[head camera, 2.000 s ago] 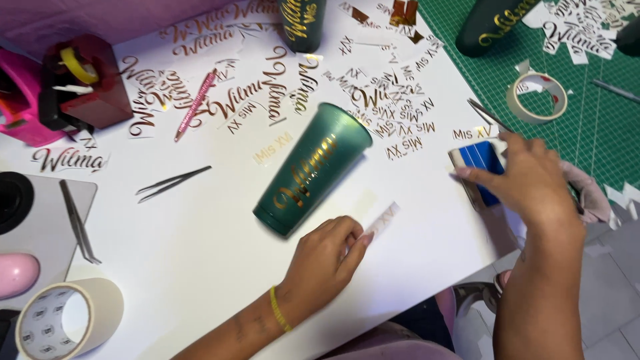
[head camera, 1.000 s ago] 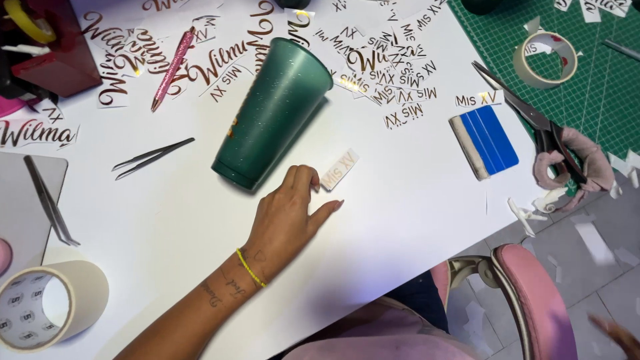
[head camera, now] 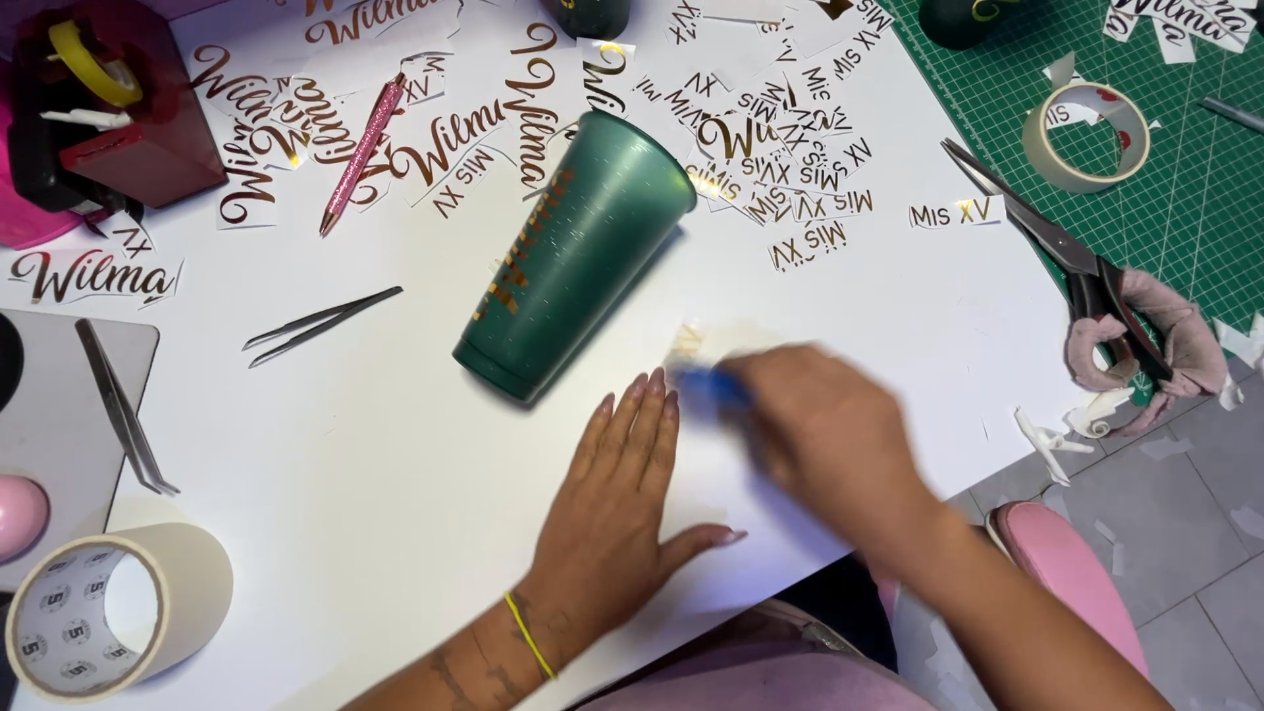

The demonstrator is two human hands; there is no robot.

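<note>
My left hand (head camera: 622,474) lies flat on the white table, its fingertips at the near end of a small lettered strip (head camera: 688,341). My right hand (head camera: 829,434), blurred, holds a blue squeegee (head camera: 713,385) against or just over that strip; its contact is too blurred to tell. Beyond my fingers a green plastic tumbler (head camera: 583,257) lies on its side, gold lettering turned to the left. Black tweezers (head camera: 324,324) rest left of the tumbler. Cut decals with gold lettering (head camera: 810,168) are scattered behind it.
Scissors with padded handles (head camera: 1096,272) lie at the right edge by a green cutting mat (head camera: 1205,168) and a masking tape roll (head camera: 1086,136). A wide tape roll (head camera: 188,602), more tweezers (head camera: 123,405) and a red tape dispenser (head camera: 148,128) are at left. A pink pen (head camera: 363,153) lies behind.
My right hand has come back over the table with the blue squeegee, which lay beside the scissors one second ago. My left hand has flattened beside the strip. The tumbler's lettering shows more.
</note>
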